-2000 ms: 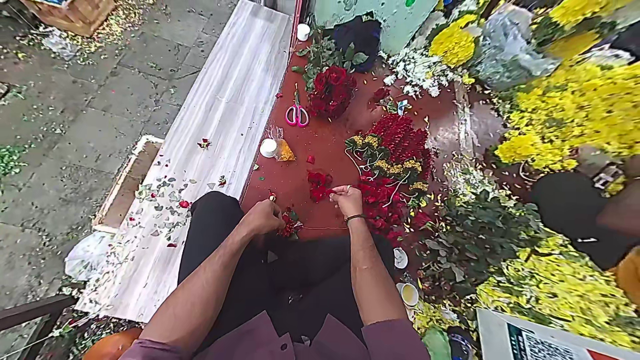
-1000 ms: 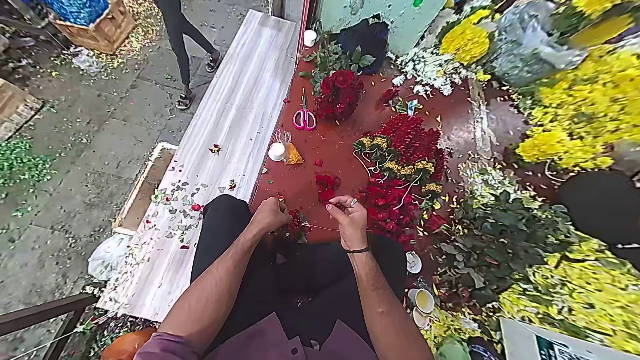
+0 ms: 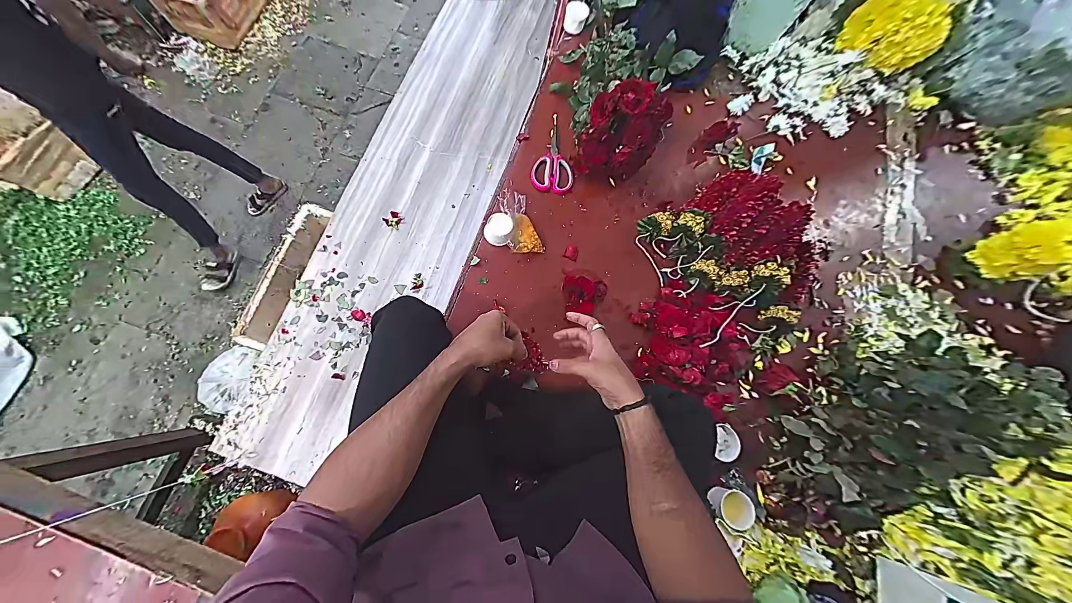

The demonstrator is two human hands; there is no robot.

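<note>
My left hand [image 3: 488,339] is closed over my lap, its fingers pinched on something too small to make out. Facing it, my right hand [image 3: 590,352] has its fingers spread, with nothing plainly in them. Small red petals [image 3: 533,353] lie between the hands, and a red rose bloom [image 3: 584,291] rests just beyond my right fingers. Pink-handled scissors [image 3: 553,173] lie farther off on the red surface, near a white spool [image 3: 498,229] and a plastic bag of orange bits [image 3: 527,235]. Right of my hand are heaped red flowers [image 3: 691,335] and yellow-flowered garlands [image 3: 737,276] with white cords.
A bunch of red roses [image 3: 624,126] stands at the far side. Leafy stems [image 3: 904,410] and yellow chrysanthemums [image 3: 988,536] crowd the right. A cup [image 3: 737,509] is by my right knee. Left runs a pale board [image 3: 435,159] with scattered petals; beyond it a person [image 3: 126,126] walks.
My right hand has opened from a pinch and turned its palm toward the left hand. The person on the left has come farther into view, nearer than before.
</note>
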